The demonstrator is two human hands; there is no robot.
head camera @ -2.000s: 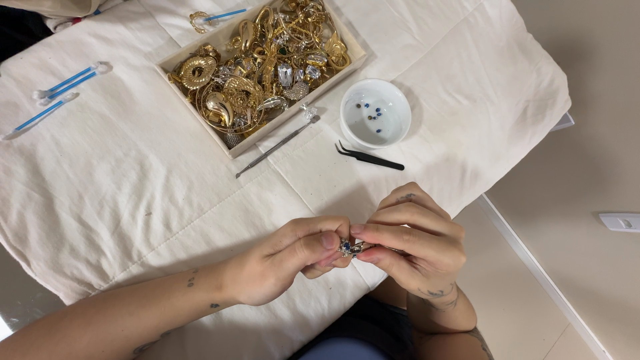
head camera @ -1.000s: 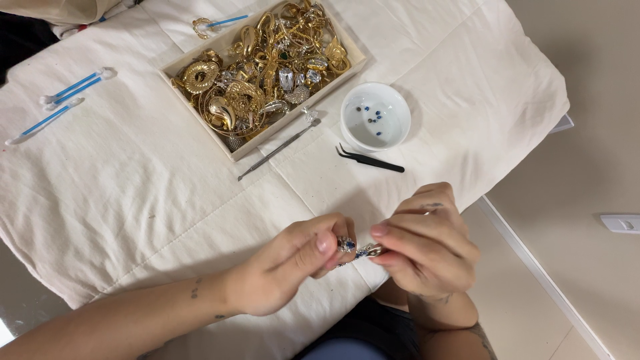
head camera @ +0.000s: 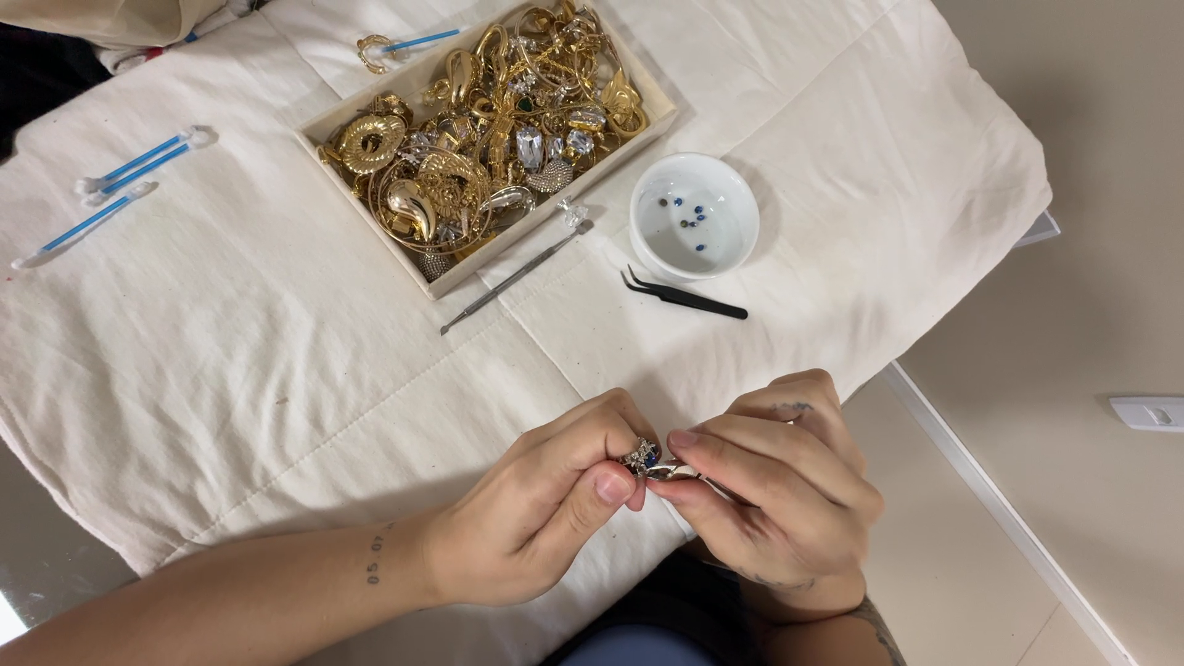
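Observation:
Between thumb and fingers, my left hand holds a small silver-coloured piece of jewellery set with clear and blue stones. My right hand grips a metal tool, perhaps small pliers, whose tip meets the jewellery; its handles are mostly hidden in the palm. Beyond my hands lie black curved tweezers, beside a white bowl holding several small blue and dark stones. A thin double-ended metal tool rests on the white cloth, with a clear stone piece near its upper end.
A pale tray full of gold and silver jewellery stands at the back. Blue-stemmed cotton swabs lie at left. Behind the tray are a gold ring-shaped piece and another blue swab. The cloth's edge drops away at right.
One second ago the metal tool's tip was apart from the blue-stoned jewellery; now it touches it. My hands have come closer together.

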